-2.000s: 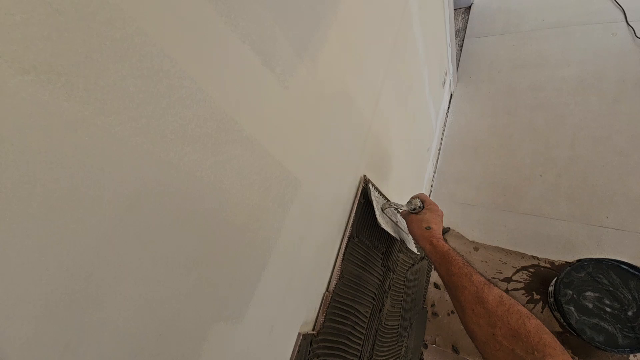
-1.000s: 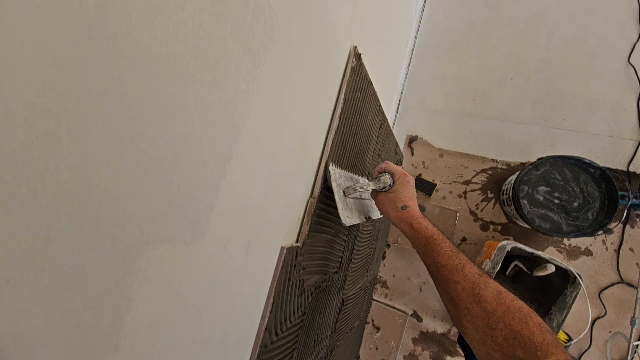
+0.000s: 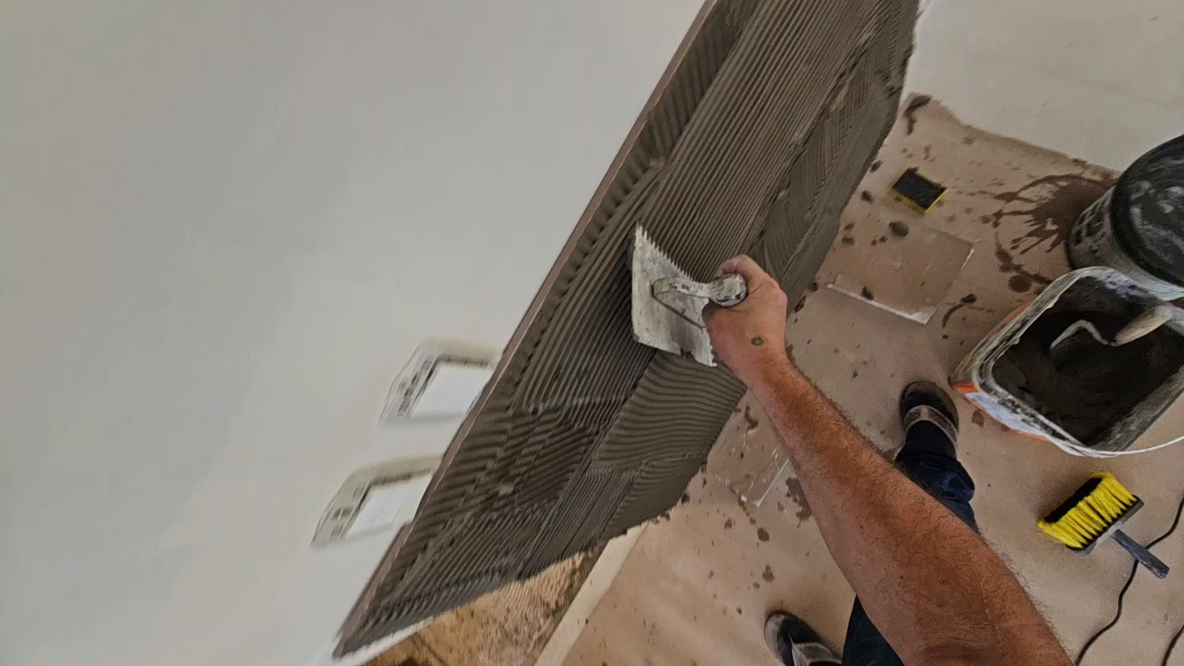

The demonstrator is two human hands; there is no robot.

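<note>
My right hand (image 3: 749, 319) is closed around the handle of a notched trowel (image 3: 664, 301), near the middle of the view. The trowel's blade lies against a large panel coated in grey adhesive (image 3: 555, 435), which stands along the pale wall (image 3: 231, 231). Combed ridges run over most of the coating, in differing directions. Adhesive smears cover the blade and the handle. My left hand is out of view.
On the floor at the right are a tub of adhesive (image 3: 1064, 370) with a tool in it, a round bucket (image 3: 1096, 231), a yellow-bristled brush (image 3: 1091, 513), a small dark pad (image 3: 918, 190) and a cable (image 3: 1119, 597). My shoes (image 3: 928, 412) stand nearby. Two framed wall openings (image 3: 444, 384) lie left of the panel.
The view has shifted, showing more of the panel and floor. My right hand, still holding the trowel, has moved from the panel's far end back along it toward me.
</note>
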